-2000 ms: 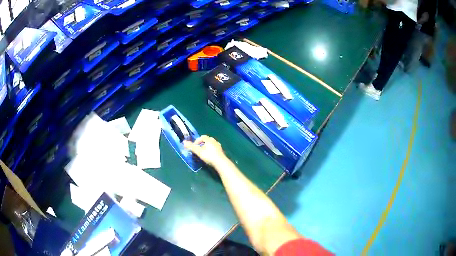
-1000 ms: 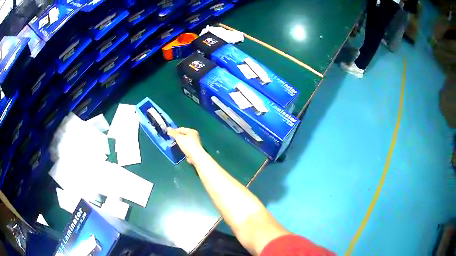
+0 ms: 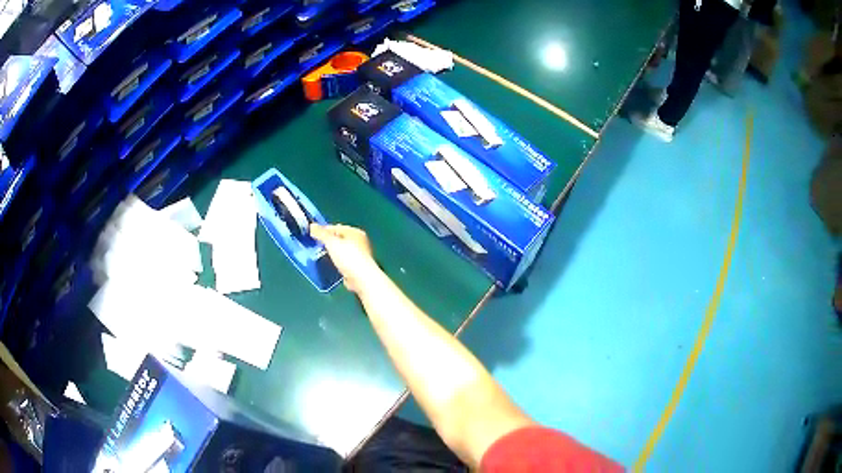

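Note:
The light-blue tape dispenser stands on the green table with a roll in it. My right hand is bare, its fingertips together at the dispenser's near right side by the roll. Whether tape is between the fingers cannot be seen. A blue laminator box lies at the lower left, cut off by the bottom edge. My left hand is not in view.
Two closed laminator boxes lie side by side near the table edge. White papers lie left of the dispenser. An orange tape dispenser and white cloth are behind. Stacked boxes line the back. A person's leg shows at upper right.
The view has shifted, so the table and boxes sit further left and higher than two seconds ago. My right hand stays at the dispenser.

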